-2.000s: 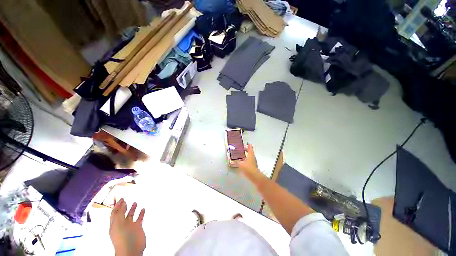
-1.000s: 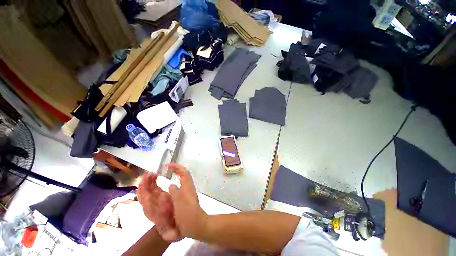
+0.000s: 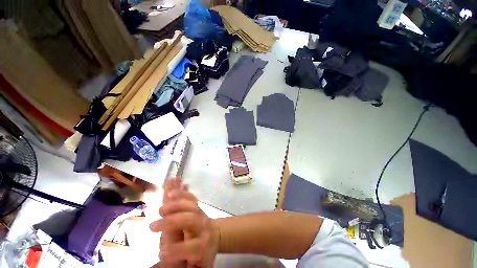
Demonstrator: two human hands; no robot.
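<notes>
My right hand [image 3: 196,233] lies against my left hand [image 3: 175,196] in front of my body, low and left of centre. The hands overlap, and most of the left one is hidden. No object shows in either. A box with a reddish-brown face [image 3: 238,161] lies on the table. The electric cutter [image 3: 378,233] stands at the near right by a dark fabric strip [image 3: 303,194]. A mottled metal weight [image 3: 349,205] lies on that strip. Shears [image 3: 443,198] lie on the larger dark fabric [image 3: 424,175] at the right.
Cut panels [image 3: 240,126] lie beyond the box, and a heap of dark pieces [image 3: 340,73] lies at the far side. The cutter's black cord [image 3: 389,159] curves over the table. A water bottle [image 3: 144,150], card strips [image 3: 141,86] and cloth clutter the left. A fan [image 3: 15,167] stands far left.
My right hand has left the box and come to my left hand; over the last second both have shifted slightly, still together. The box stays on the table.
</notes>
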